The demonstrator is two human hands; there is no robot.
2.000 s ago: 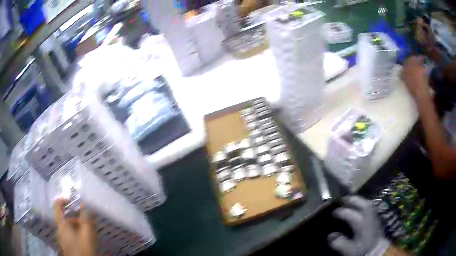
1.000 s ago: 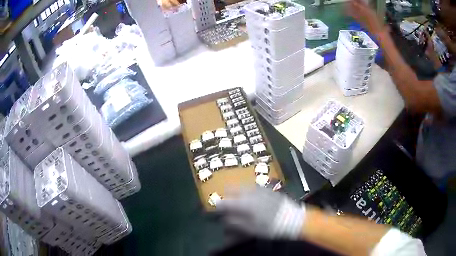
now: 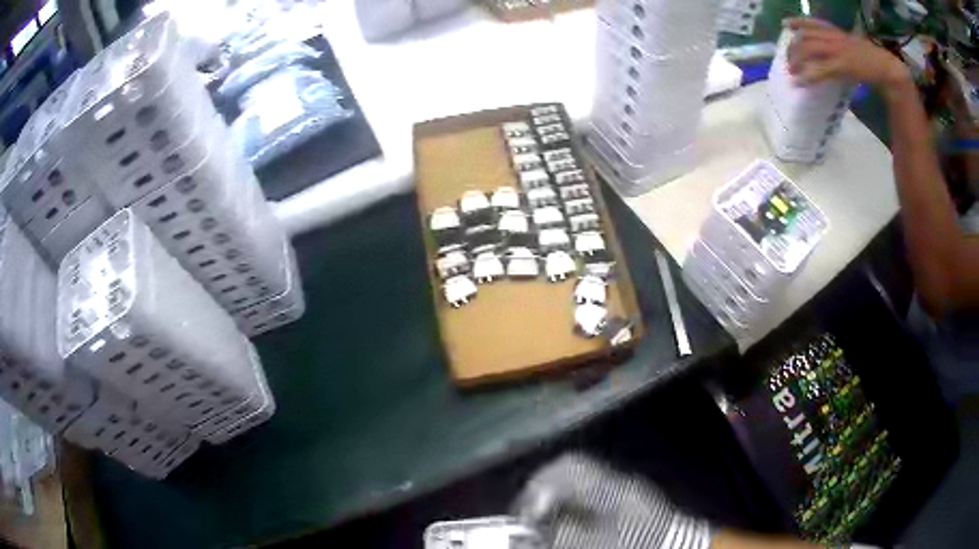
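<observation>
A white plastic housing (image 3: 483, 534) shows at the bottom edge, cut off by it. My right hand (image 3: 601, 506), in a grey-white striped glove, is at the housing's right end with its fingers curled. Whether it grips the housing or a small part is hidden. My left hand is out of the picture. A shallow cardboard tray (image 3: 505, 349) lies on the dark green bench top with rows of small white-and-black modules (image 3: 522, 262); its lower left part shows bare cardboard.
Tall stacks of empty white housings (image 3: 161, 311) stand left. Bagged parts (image 3: 281, 113) lie behind. Filled stacks stand right, one with a circuit board (image 3: 778, 211) on top. A metal strip (image 3: 674, 303) lies near the bench edge. A black bin (image 3: 778, 429) holds boards. Another person's hand (image 3: 832, 54) touches a stack.
My right hand has moved from the tray's lower end to the housing at the bottom edge. The lone module at the tray's lower left is gone. The other person's hand has come to the small stack.
</observation>
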